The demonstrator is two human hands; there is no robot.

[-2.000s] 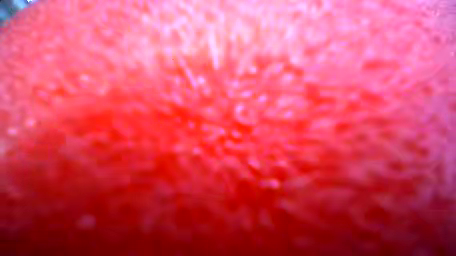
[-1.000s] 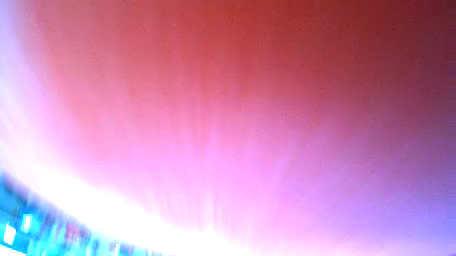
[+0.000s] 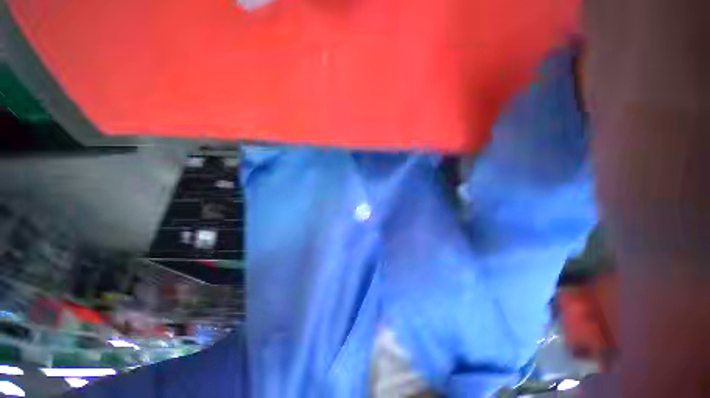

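An orange-red mat (image 3: 288, 78) fills the upper part of the view, with its straight near edge above my blue clothing. A small pale thing (image 3: 255, 3) lies on it, cut off by the top edge and too blurred to name. A blue sleeve (image 3: 529, 148) rises at the right towards a large, dark reddish-brown blur (image 3: 654, 171) very close to the lens. I cannot tell whether this blur is my right hand. My left hand is not in view. No tool or board can be made out.
Blue clothing (image 3: 311, 233) hangs below the mat. Left of it are a grey surface (image 3: 86, 186) and a dark, lined panel (image 3: 204, 210) with small bright spots. A green and black edge shows at far left. The lower left is a blurred room with bright lights.
The earlier frames show only blurred red and pink close to the lens. Now the view has opened to the mat edge, the blue clothing and the room; a brown blur covers the right side.
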